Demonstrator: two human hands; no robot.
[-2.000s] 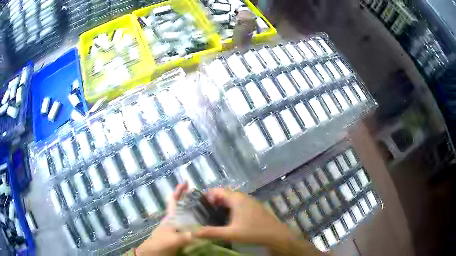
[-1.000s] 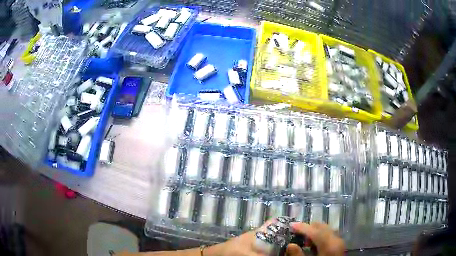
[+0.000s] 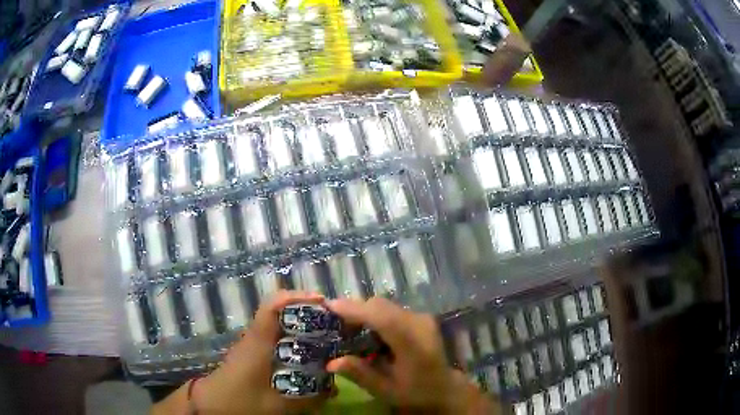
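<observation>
Three electronic units (image 3: pixel 302 350) are held together, stacked, their rounded black-and-silver ends facing me at the lower middle. My left hand (image 3: pixel 239 361) wraps them from the left, with a thin red band at the wrist. My right hand (image 3: pixel 406 348) is at their right side, thumb and fingers against them. A dark part between its fingers cannot be made out clearly. Behind my hands lies a clear blister tray (image 3: pixel 276 258) with three rows of white units; my hands cover part of its front row.
A glossy filled tray stack (image 3: pixel 560 182) is on the right, with a lower tray (image 3: pixel 535 344) below it. Blue bins (image 3: pixel 166 61) are at the left, yellow bins (image 3: pixel 284 49) at the back. A blurred brown shape (image 3: pixel 507 61) is at the rightmost yellow bin.
The view has swung left, then back right. The held units now show three ends in a column facing me. Both hands are still at them.
</observation>
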